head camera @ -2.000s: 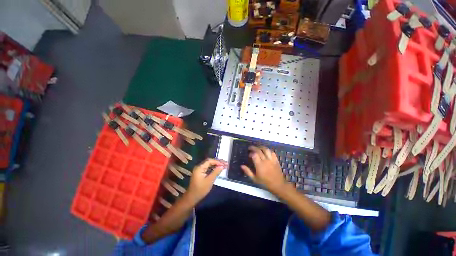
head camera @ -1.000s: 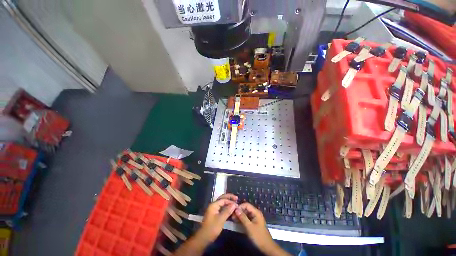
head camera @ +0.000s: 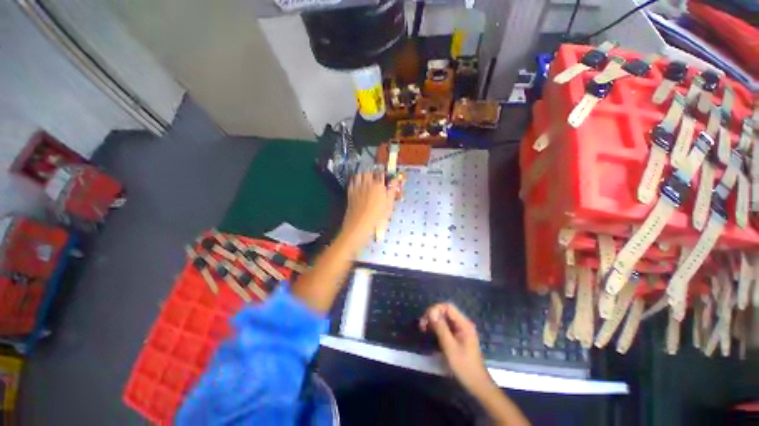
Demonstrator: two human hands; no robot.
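Observation:
A wristwatch with a pale beige strap (head camera: pixel 382 226) lies on the orange-brown fixture at the upper left of the perforated work plate (head camera: pixel 445 225). My left hand (head camera: pixel 369 200) reaches over the plate, its fingers at the watch case, covering most of it; whether they grip it is hard to tell. My right hand (head camera: pixel 452 326) is over the keyboard (head camera: pixel 499 326), fingers curled; whether it holds anything small cannot be made out.
A partly filled red tray (head camera: pixel 171 345) stands at left, a tall stack of red trays (head camera: pixel 612 179) with watches at right. The black laser lens (head camera: pixel 356 33) hangs above. A bottle (head camera: pixel 369 93) and spare fixtures (head camera: pixel 433 108) stand behind the plate.
My hands were together in front of the keyboard and have parted. My left hand has moved forward to the watch on the plate; my right hand has moved right. The blue glow on the case no longer shows.

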